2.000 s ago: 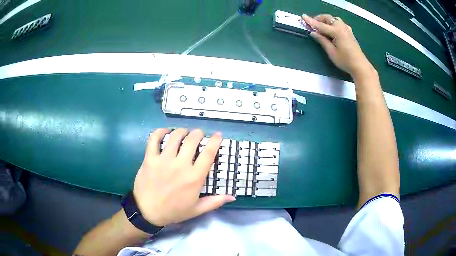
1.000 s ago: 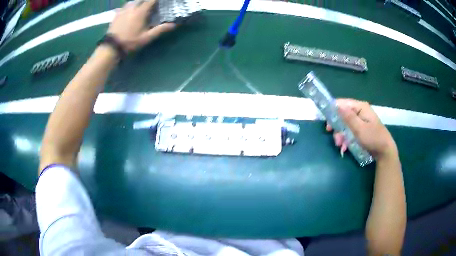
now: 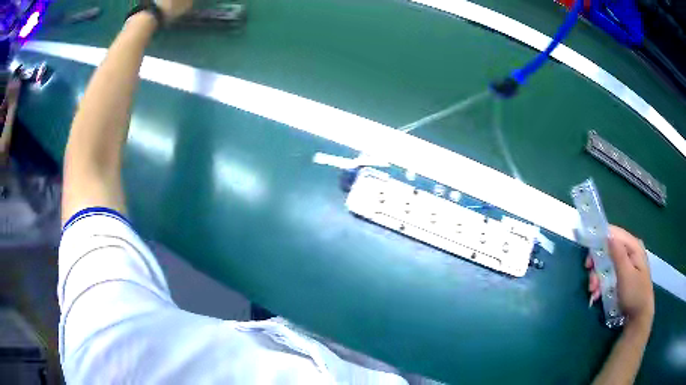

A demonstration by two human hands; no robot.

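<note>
The silver fixture (image 3: 444, 221) lies tilted on the green surface near the middle, with a row of small round points and tape-like tabs at its ends. My right hand (image 3: 630, 274) is at the right, holding a grey six-position metal bar (image 3: 599, 252) clear of the fixture. My left hand (image 3: 174, 7) is at the top left, cut off by the picture's edge. It is beside a dark grey ribbed piece (image 3: 218, 14), blurred; whether the hand grips it cannot be told.
A blue air hose (image 3: 553, 46) ends in a dark connector, with thin clear tubes running towards the fixture. A loose bar (image 3: 626, 168) lies at the right beyond the white stripe (image 3: 301, 113). Another small strip (image 3: 81, 15) lies far left. A person's arm (image 3: 10, 113) shows at the left edge.
The view has swung left. The bars once under my left hand near me were moved to the far side, and that hand is now far left. My right hand has brought a bar nearer.
</note>
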